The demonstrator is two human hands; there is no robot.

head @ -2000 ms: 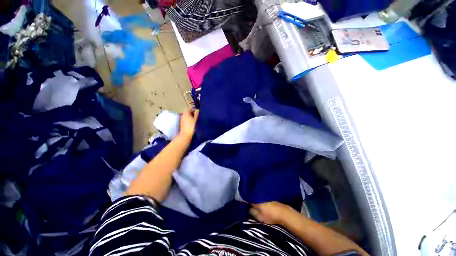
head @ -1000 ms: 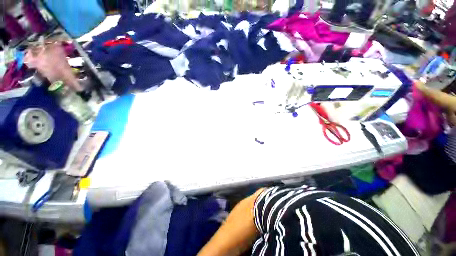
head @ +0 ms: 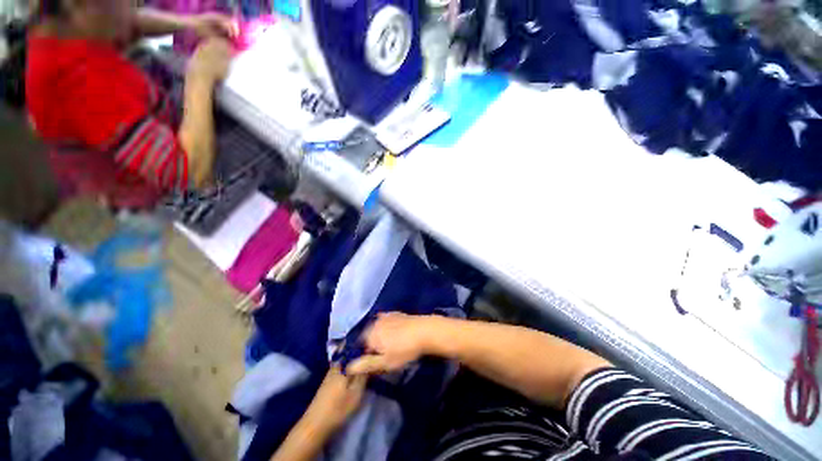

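Observation:
Navy and light grey-blue garment panels [head: 365, 279] hang in a limp heap beside the table's front edge, over my lap. My left hand [head: 344, 389] and my right hand [head: 388, 344] are close together on them, with navy fabric pinched between the fingers. The hands partly hide the pinched part. The white sewing machine head [head: 789, 243] is at the right, cut off by the frame edge. Red-handled scissors [head: 802, 383] lie on the table near it.
The white table [head: 541, 189] runs diagonally. More navy and grey-blue fabric [head: 712, 99] is heaped behind it. A second dark blue machine [head: 356, 54] stands at its far end. A person in red [head: 99, 99] sits at the upper left. Pink fabric [head: 266, 248] and blue scraps [head: 122, 288] lie lower.
The view has swung left from the machine table to the fabric beside it. Both hands now show together on the panels; a second ago only one forearm showed clearly.

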